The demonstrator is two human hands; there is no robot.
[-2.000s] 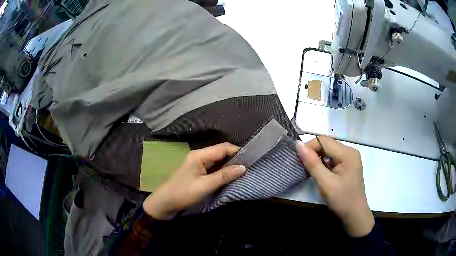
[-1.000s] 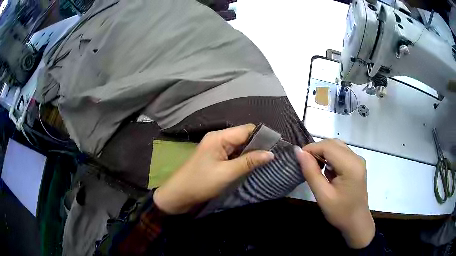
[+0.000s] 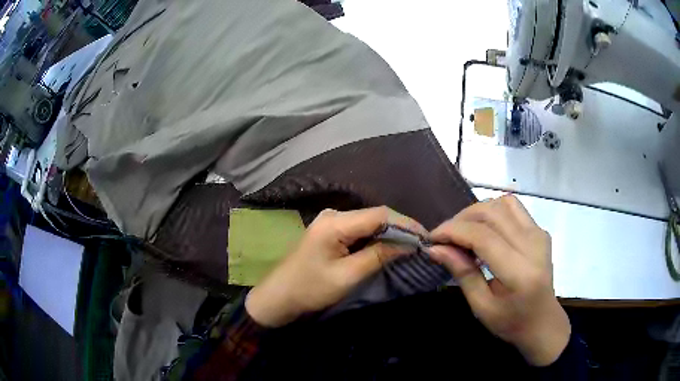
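Note:
The dark brown panel (image 3: 373,167) lies in front of me, joined to a large heap of grey fabric (image 3: 246,89). A green patch (image 3: 261,242) sits on it. My left hand (image 3: 335,257) pinches the folded edge (image 3: 399,236), which shows a narrow grey strip. My right hand (image 3: 499,268) pinches the same folded corner, its fingertips close to the left ones. Striped fabric (image 3: 417,274) hangs below the fingers. A small shiny bit shows at my right fingers; I cannot tell what it is.
The sewing machine head (image 3: 533,52) stands at the upper right, over its needle plate (image 3: 526,128). Scissor handles (image 3: 673,249) are cut off at the right edge. A white sheet (image 3: 51,275) lies at the left. Another machine (image 3: 37,111) is at the far left.
The grey strip has been folded over and is now mostly covered by the fingers. My hands have come closer together at the corner. The view has shifted slightly.

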